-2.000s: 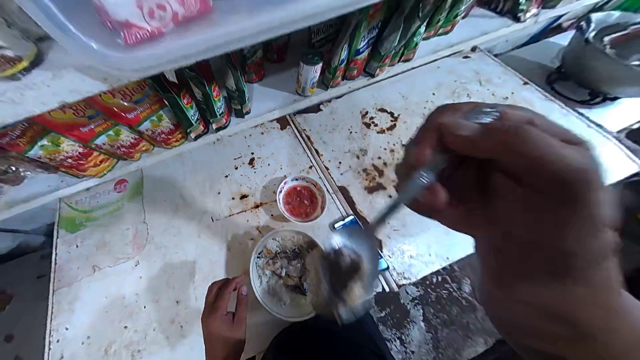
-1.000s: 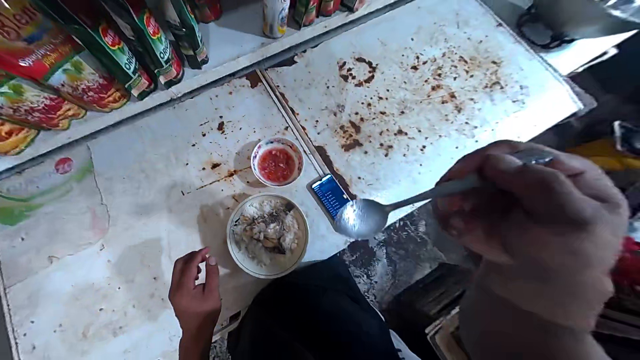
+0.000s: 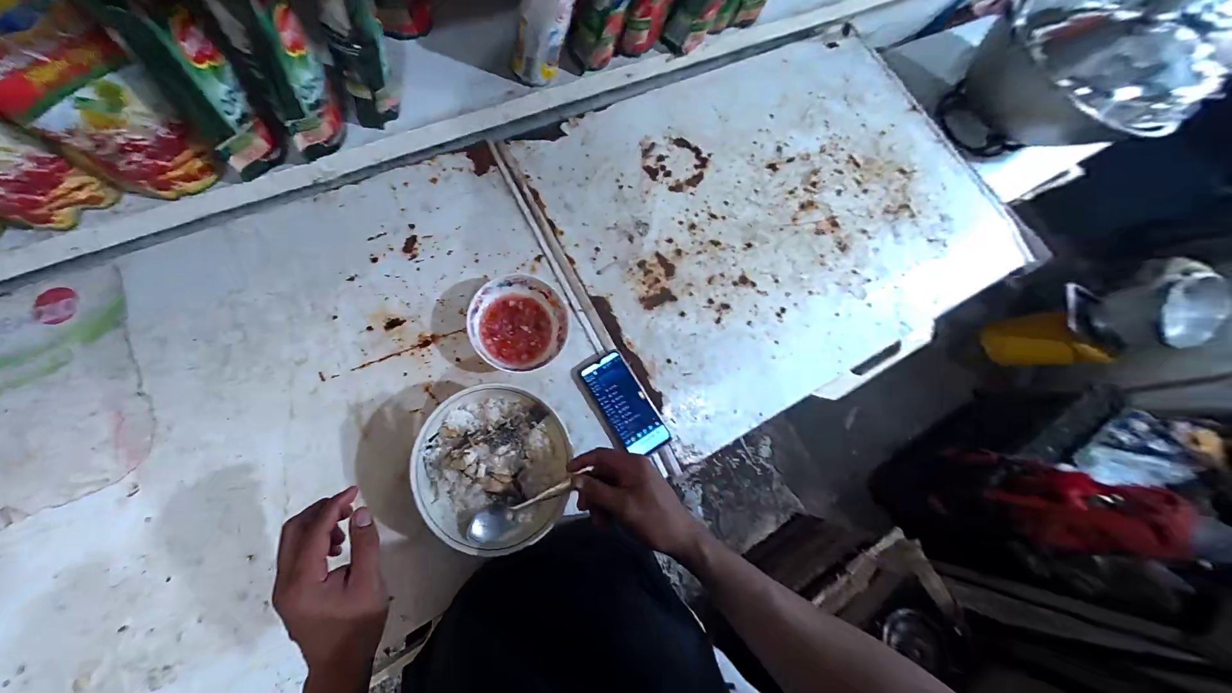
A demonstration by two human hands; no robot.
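Observation:
A metal spoon (image 3: 493,522) rests its bowl in the lower part of a round bowl of rice (image 3: 420,472), which also holds flaked, darker pieces of food. My right hand (image 3: 626,496) grips the spoon's handle at the bowl's right rim. To the left of the bowl, my left hand (image 3: 332,577) is held with thumb and fingers apart, touching nothing that shows. Just above the rice bowl stands a smaller bowl of red chunky sauce (image 3: 517,329). A smartphone (image 3: 624,402) with its screen lit lies right of both bowls, close to my right hand.
The bowls stand on a white, rust-marked tabletop (image 3: 260,337) with a raised metal seam (image 3: 549,245). A shelf of food pouches (image 3: 125,125) runs along the back. A large metal pot (image 3: 1059,72) stands at the upper right. My dark-clothed leg (image 3: 568,616) is at the near edge.
My right hand has come down and left from its raised position, bringing the spoon into the rice bowl. My left hand stays left of the bowl.

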